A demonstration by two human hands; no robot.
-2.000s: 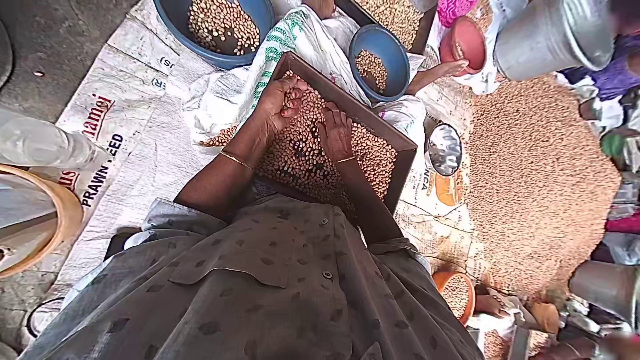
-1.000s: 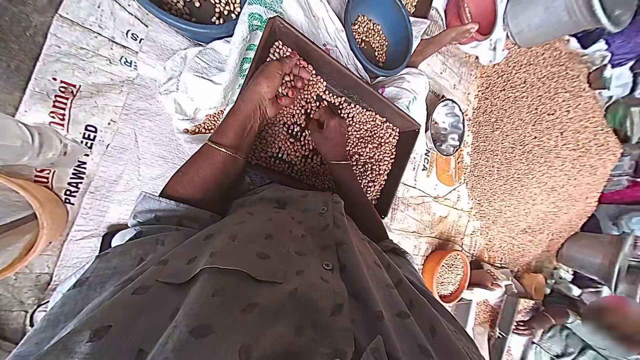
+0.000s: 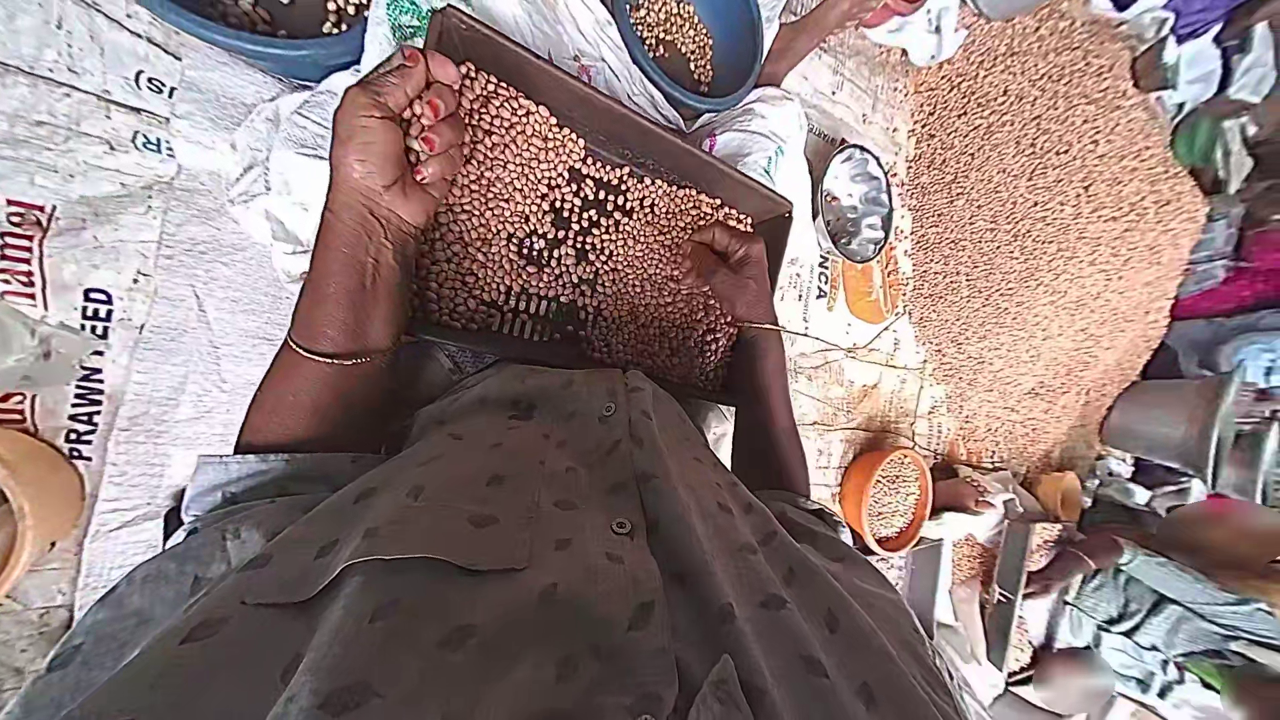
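Note:
A dark rectangular tray with a slotted bottom lies in front of my body, covered in light brown nuts or beans that look like shelled peanuts. Over the tray's left edge, my left hand is curled around several of the nuts, which show between its fingers. My right hand rests at the right part of the tray, fingers bent down against the nuts; whether it holds any is hidden. Dark patches of the tray's bottom show between the hands and near the close edge.
Blue basins with nuts stand beyond the tray. A shiny metal bowl lies to its right, beside a large heap of nuts. An orange bowl of nuts is lower right, near another person's arm. Printed white sacks cover the ground.
My left hand has moved toward the tray's far left corner, still closed on nuts. My right hand has moved right, from the middle of the tray to its right part.

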